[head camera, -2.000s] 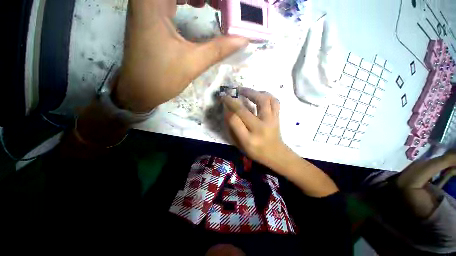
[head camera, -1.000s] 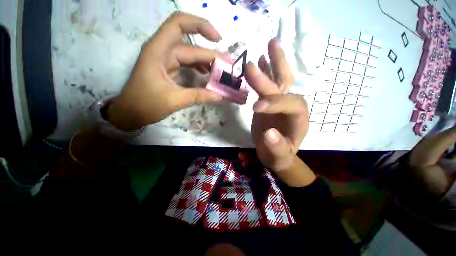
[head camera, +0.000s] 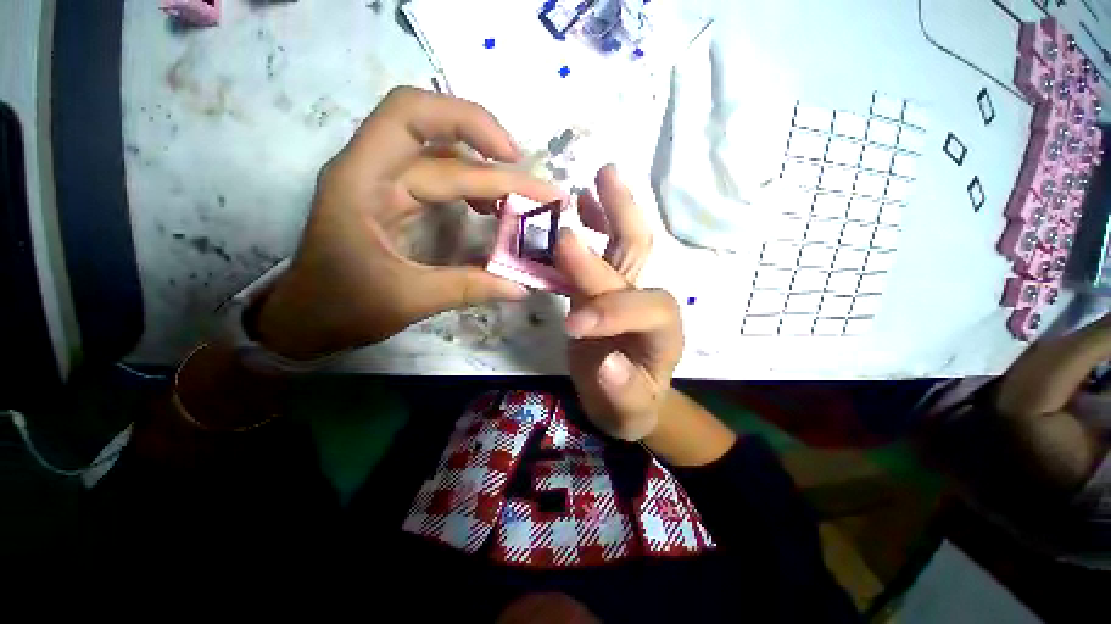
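A pink camera body (head camera: 507, 252) is held above the bench between the thumb and fingers of my left hand (head camera: 366, 232). A clear screen window with a black border (head camera: 524, 232) lies at the body's screen face, beside the index finger of my right hand (head camera: 627, 317). The fingertip covers its right part, so I cannot tell whether it sits flat or is seated. My right thumb and other fingers are spread below and beyond the body.
A white cloth (head camera: 703, 159) lies right of my hands. A sheet of windows (head camera: 828, 219) is farther right, then loose windows (head camera: 954, 149) and pink camera rows (head camera: 1050, 159). Blue tabs (head camera: 564, 72) lie at the back. Another person's hand (head camera: 1058, 390) is at far right.
My left hand brought the pink body down from the top to my right hand. In the last second the window tilted closer to the screen face, and both hands shifted slightly left and down.
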